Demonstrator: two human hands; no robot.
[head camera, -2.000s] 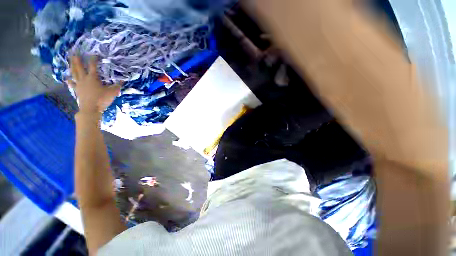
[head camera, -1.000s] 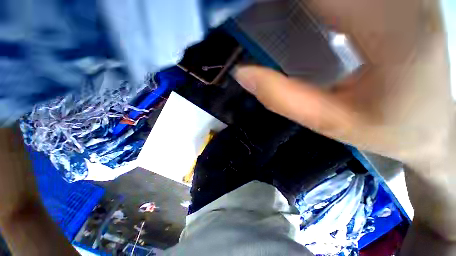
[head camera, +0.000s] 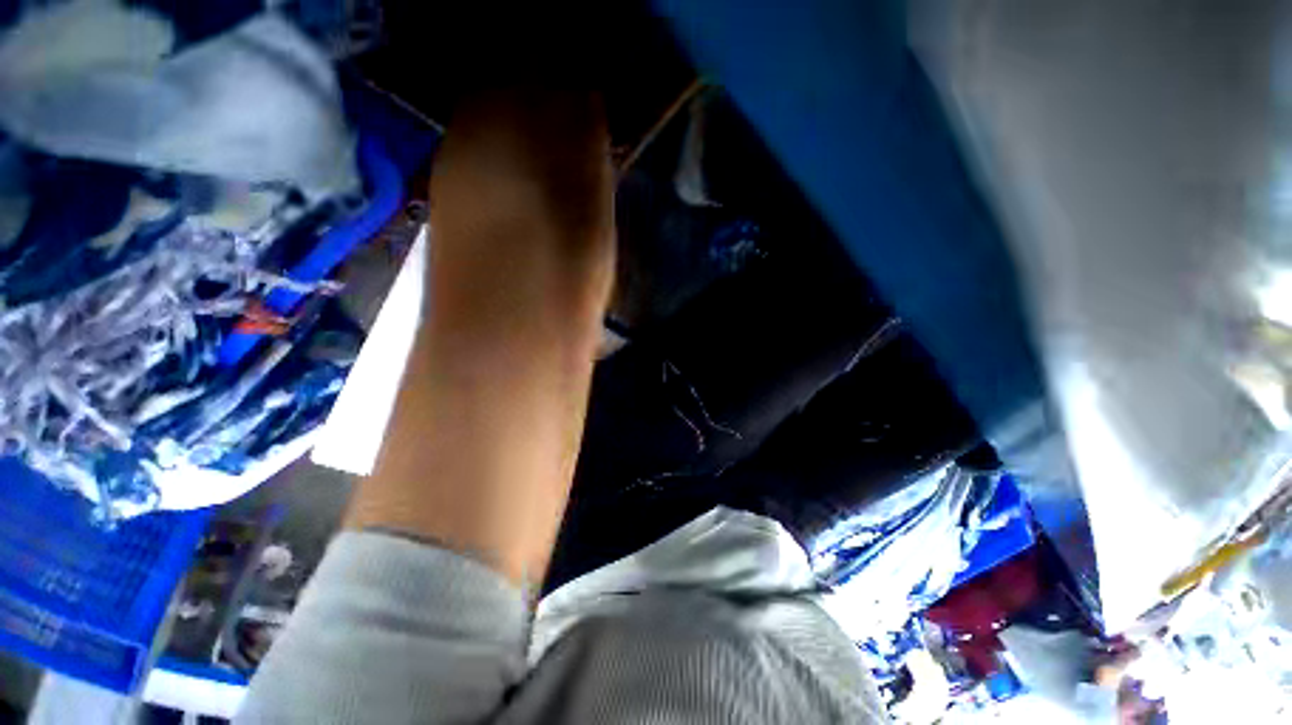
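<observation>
My left forearm, in a rolled grey sleeve, reaches up through the middle of the view. It fades into the dark area at the top, so my left hand does not show. My right hand is out of the picture. The white board (head camera: 380, 375) is partly hidden behind the forearm. Left of it are a blue and white floral cloth heap (head camera: 177, 404), a bundle of pale strips (head camera: 85, 326) and, above, more floral cloth with a pale blue piece (head camera: 234, 106).
A blue table edge (head camera: 850, 184) and pale surface cross the upper right. A blue crate (head camera: 92, 567) is at the lower left. Blue-white cloth (head camera: 900, 545) lies lower right beside my lap, near dark red cloth (head camera: 996, 609). Black cloth covers the middle, with loose threads.
My left forearm has swung from the left edge to the middle and now covers much of the board. My right hand has left the view. The view has shifted, and the blurred cloth at upper left has receded.
</observation>
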